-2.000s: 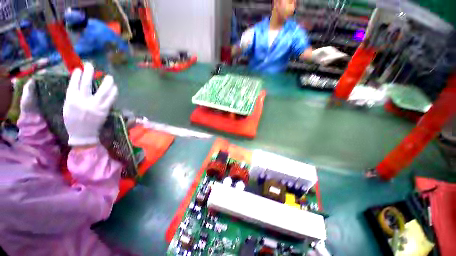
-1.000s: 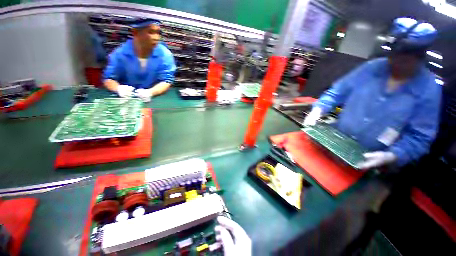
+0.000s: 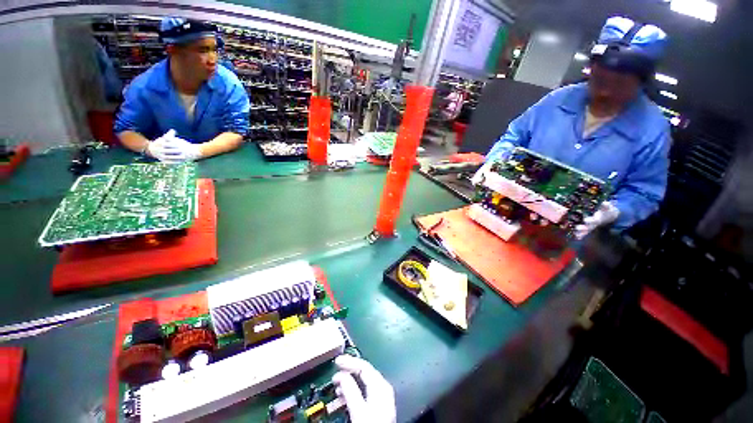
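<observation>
A circuit board [image 3: 202, 326] lies component side up on a red foam pad [image 3: 169, 306] at the bottom of the view. It bears a long white heatsink [image 3: 248, 373], a finned heatsink [image 3: 262, 296] at its far edge, copper-red chokes [image 3: 192, 339] at its left and a transformer [image 3: 262, 329]. My right hand [image 3: 366, 390], in a white glove, is at the board's near right edge beside the end of the long heatsink. The picture's bottom edge cuts it off, and whether it grips the board does not show. My left hand is out of the picture.
A black tray [image 3: 433, 291] with a yellow tape roll [image 3: 412, 273] lies right of my board. A person [image 3: 586, 136] at the right holds another board [image 3: 541, 194] over a red mat [image 3: 487, 252]. Another person [image 3: 186, 99] sits across the bench behind a green board [image 3: 124, 201]. A red-wrapped post [image 3: 403, 161] stands mid-bench.
The view has swung right since the earliest frame. The person at the right has raised and turned their board, so its component side shows. The seated person's hands are now together.
</observation>
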